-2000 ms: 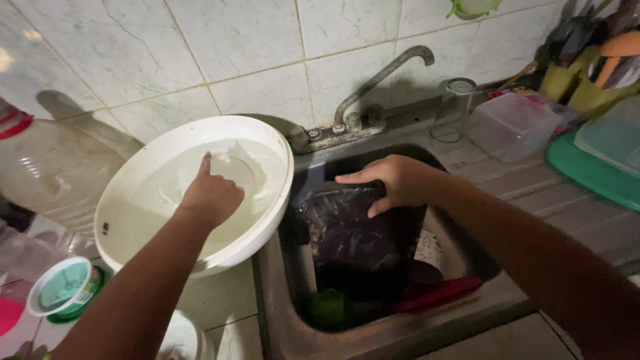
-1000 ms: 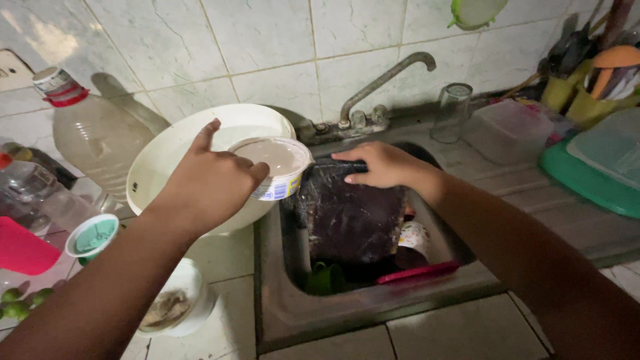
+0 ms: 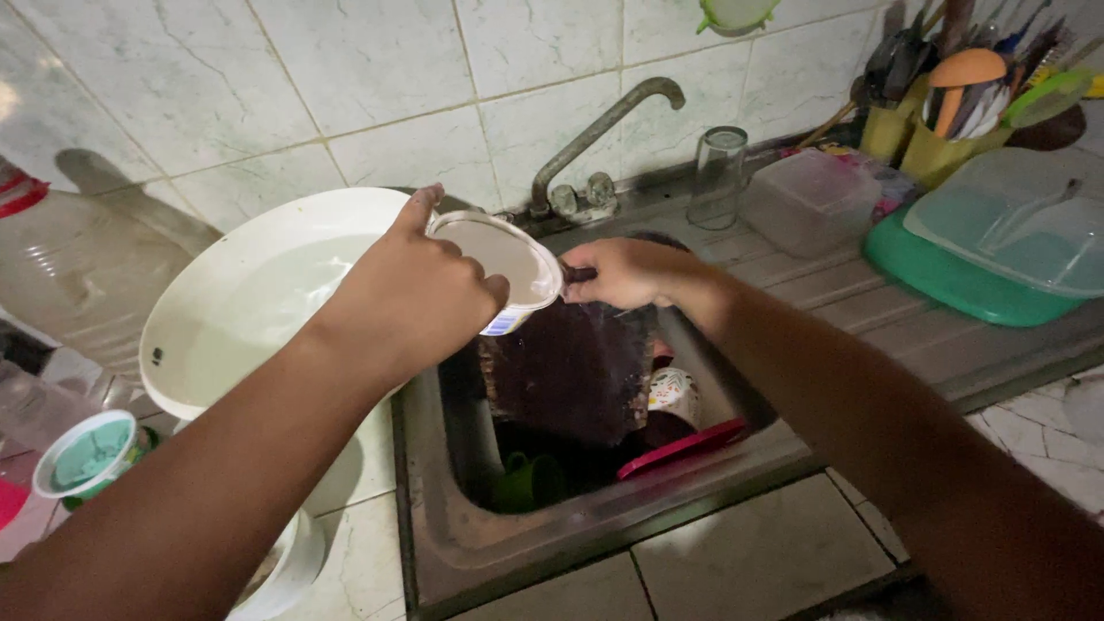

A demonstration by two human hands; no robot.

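My left hand [image 3: 431, 293] grips a small white plastic tub [image 3: 509, 259] full of cloudy water by its rim, index finger raised. The tub is over the left part of the sink, close to my right hand [image 3: 625, 272]. That hand holds the top edge of a dark, flat, wet-looking board or griddle [image 3: 569, 371], which stands tilted in the steel sink [image 3: 423, 517]. To the left, a large white basin [image 3: 164, 328] holds water. Below the board lie a green cup [image 3: 526, 483], a patterned white cup [image 3: 673, 392] and a pink-red plastic lid or plate [image 3: 681, 448].
The faucet [image 3: 595, 138] rises behind the sink. A drinking glass [image 3: 718, 177], a clear plastic container [image 3: 811, 203] and a green tray [image 3: 966, 267] stand on the drainboard. At left are a large plastic bottle [image 3: 86, 267] and a small tub of green paste [image 3: 90, 457].
Two seconds ago my left hand was over the basin; it has moved right with the water-filled tub, now beside my right hand. The right hand still holds the dark board.
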